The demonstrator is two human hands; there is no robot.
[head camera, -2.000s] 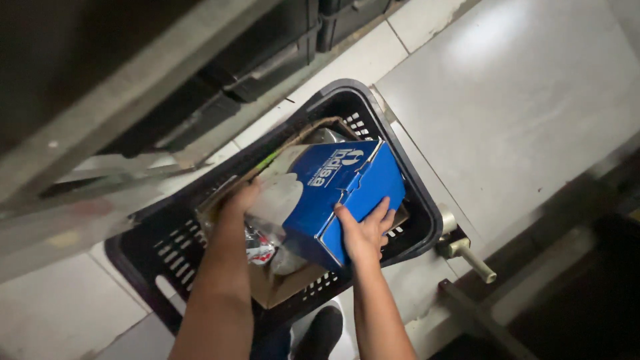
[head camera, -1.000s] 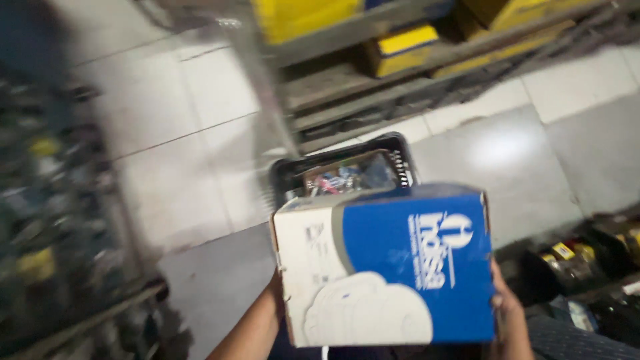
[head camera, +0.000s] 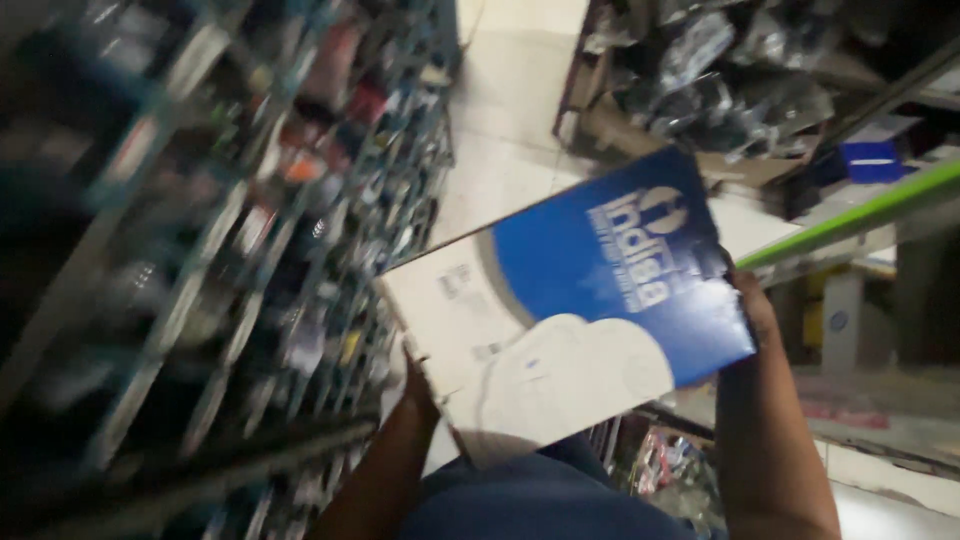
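A blue and white cardboard box [head camera: 570, 300] with printed writing and a picture of pale rounded shapes is held up in front of my body, tilted. My left hand [head camera: 420, 379] grips its left end, with the fingers mostly hidden by the box. At the right end my right hand [head camera: 752, 304] holds the edge, its fingers partly behind the cardboard. Whether the box holds anything cannot be seen.
Blurred racks [head camera: 247, 225] with many small packaged items stand along the left. At upper right, a carton [head camera: 622, 131] holds clear plastic bags. A shelf with a green edge [head camera: 855, 214] lies to the right. Packaged items [head camera: 667, 465] are low beside my legs; pale floor tiles [head camera: 502, 97] run between.
The box, first inside the black plastic basket, was lifted out and is still between both hands, now tilted. The view has swung to racks and shelves.
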